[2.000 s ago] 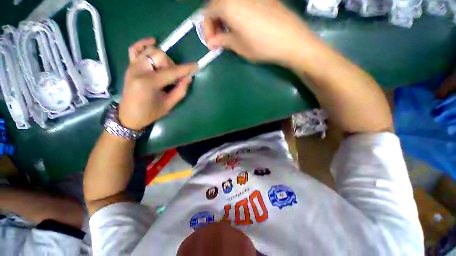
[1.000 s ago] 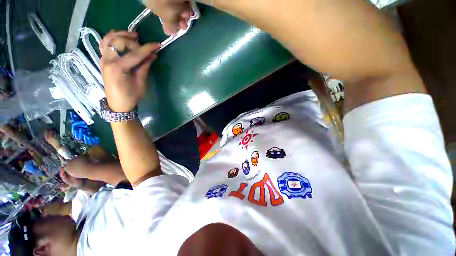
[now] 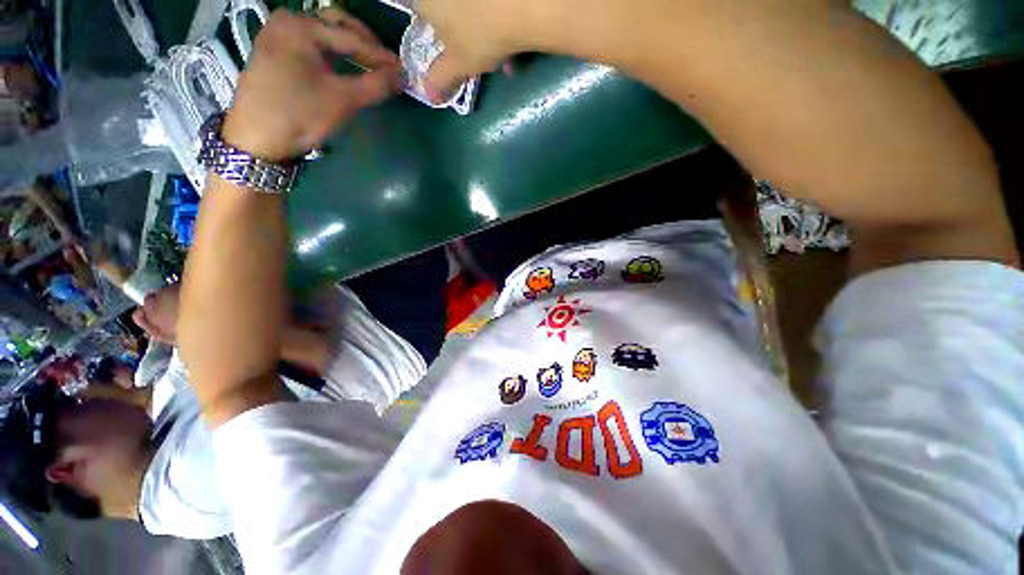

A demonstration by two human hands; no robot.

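A white loop housing (image 3: 421,56) is at the top edge of the view, partly cut off and partly covered by my right hand. My right hand (image 3: 466,39) grips its round disc end. My left hand (image 3: 298,84), with a metal watch on the wrist, is left of the housing. Its thumb and a finger meet close to the disc; whether they hold a small part or touch the housing is not clear.
More white loop housings (image 3: 193,90) lie overlapping on the green bench (image 3: 393,191) at left. Blue parts (image 3: 185,210) lie beyond them. A person in white (image 3: 185,449) sits at left. A carton with whitish pieces (image 3: 800,222) is below the bench edge at right.
The view has shifted. My left hand no longer shows on the housing's long arms; its fingertips have moved to beside the disc. The disc end now shows beside my right fingers.
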